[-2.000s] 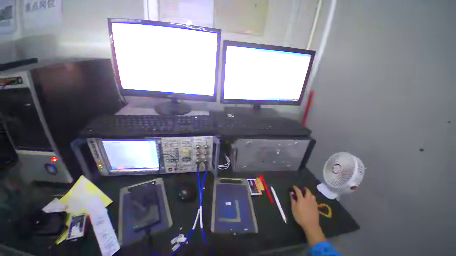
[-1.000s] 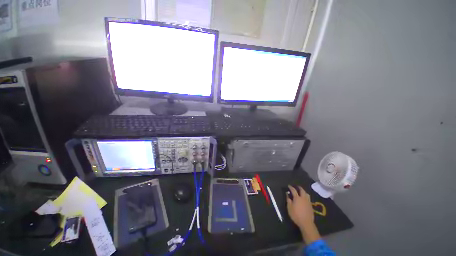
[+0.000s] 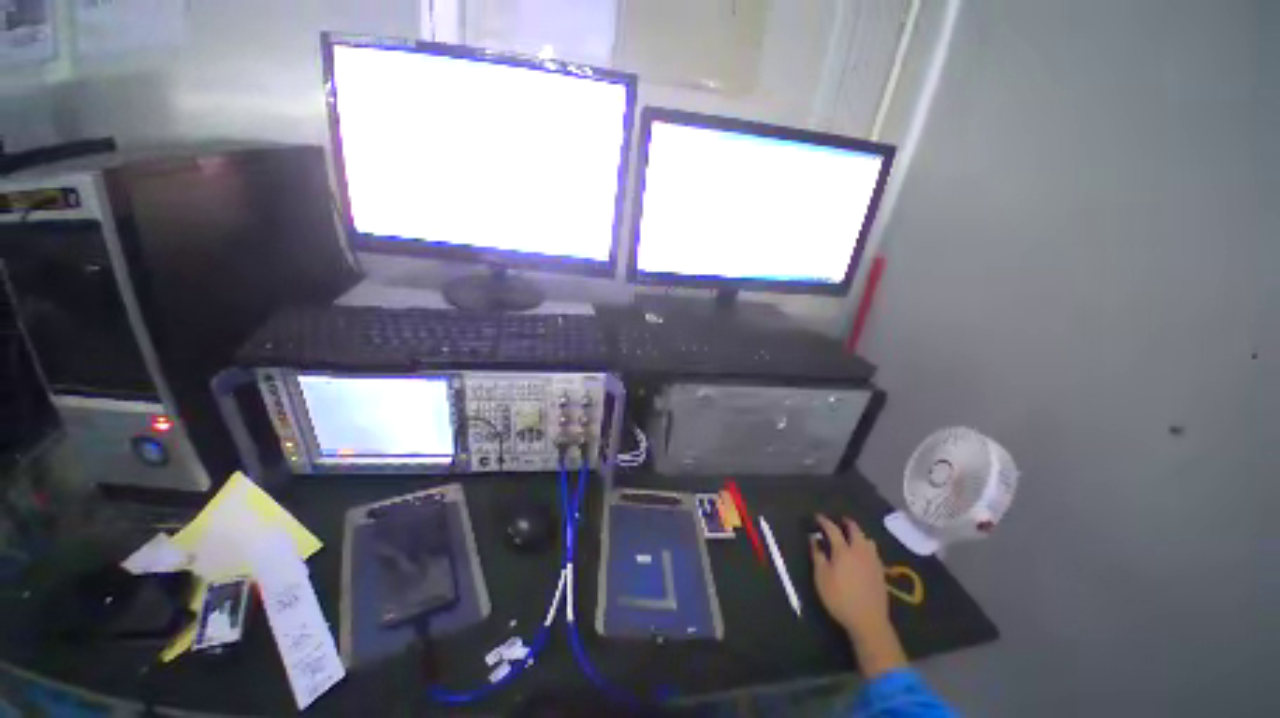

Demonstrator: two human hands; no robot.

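Observation:
My right hand [image 3: 851, 575], in a blue sleeve, rests on a small black mouse [image 3: 821, 536] at the right of the bench, its fingers over it. My left hand is not in view. A dark handheld device [image 3: 418, 564] lies on the left coupling plate [image 3: 360, 596], with a dark cable at its lower end. The right coupling plate [image 3: 656, 600] bears no device and shows a small light mark. Two bright monitors [image 3: 484, 154] [image 3: 758, 204] stand behind.
Radio tester [image 3: 531, 421] with blue cables [image 3: 569, 540], second instrument [image 3: 765, 425], keyboards [image 3: 421, 334], another mouse [image 3: 527, 526], red and white sticks [image 3: 781, 567], papers [image 3: 292, 617], white fan [image 3: 960, 480], yellow loop [image 3: 905, 584], computer tower [image 3: 134, 316].
The camera view has shifted slightly. The blue cables now bend differently near the bench's front. My right hand stays on the mouse.

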